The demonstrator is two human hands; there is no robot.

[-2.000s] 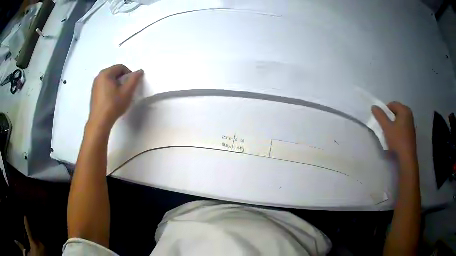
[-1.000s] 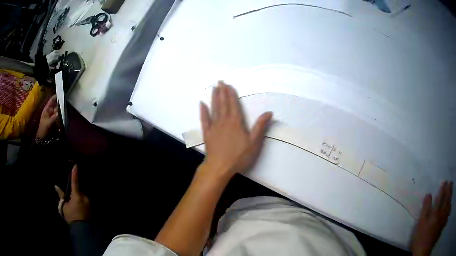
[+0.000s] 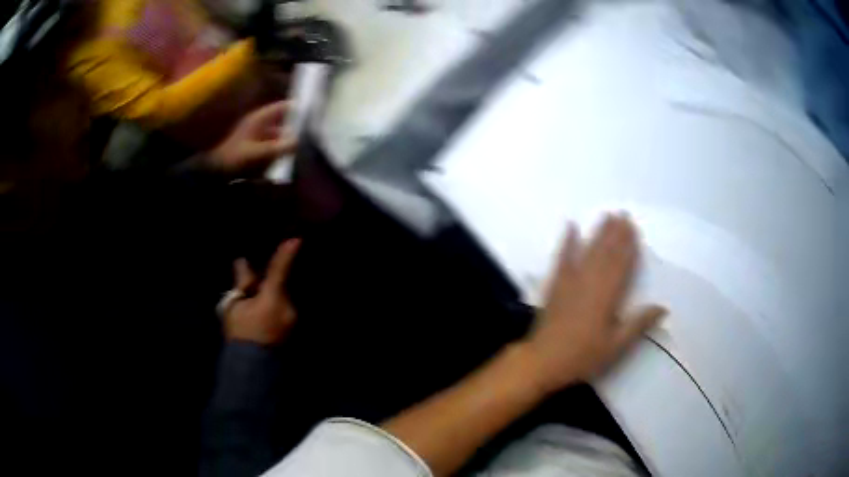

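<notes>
My left hand [image 3: 596, 303] lies flat on the curved strip near the table's front edge, fingers spread, slightly blurred. It grips nothing. The strip's lower edge shows as a thin dark curve running down right from my thumb. A wide white curved piece [image 3: 721, 265] lies on the white pressing table [image 3: 559, 140] beyond my fingers; its borders blend into the tabletop. My right hand is out of the picture.
At the left, another person's hand [image 3: 256, 135] holds a white strip beside a yellow sleeve [image 3: 205, 84]. A further hand [image 3: 261, 303] with a dark sleeve hangs near my forearm. A neighbouring table [image 3: 410, 56] stands behind a grey strip. Blue cloth [image 3: 824, 56] shows top right.
The view has swung left, so the table sits further right. My left hand is still flat on the strip. My right hand, visible a second ago, has left the picture. The people at left show larger.
</notes>
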